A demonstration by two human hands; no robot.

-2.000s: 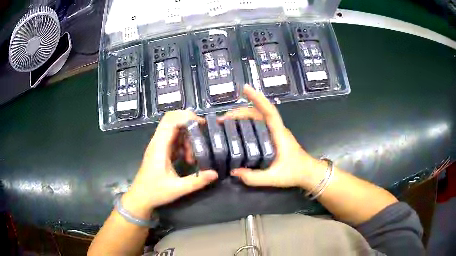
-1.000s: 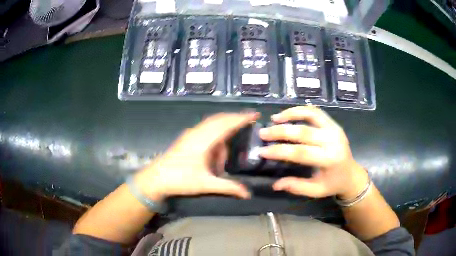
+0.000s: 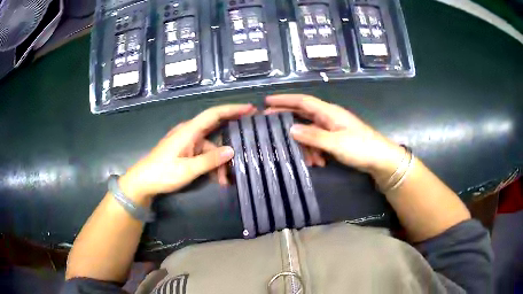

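Observation:
Several keypad phones [image 3: 274,172] stand on their long edges side by side in a tight row on the dark green bench, close to my body. Their grey sides face up, so screens and backs are hidden between them. My left hand [image 3: 180,149] is around the far left end of the row, thumb against the outer phone. My right hand [image 3: 338,138] is around the far right end, thumb on that side. A clear blister tray [image 3: 215,86] lies beyond my hands, with a row of phones face-down [image 3: 250,43] in its pockets, white labels toward me.
A white desk fan [image 3: 20,23] is cut off at the upper left. A pale rail [image 3: 487,17] curves along the upper right. The bench's near edge [image 3: 367,218] runs by my body. A paper slip [image 3: 296,46] stands out white in one tray pocket.
The phones, held blurred and partly covered by my hands a second ago, now stand in an even row with long sides up. My hands have moved to its two sides. The view has shifted.

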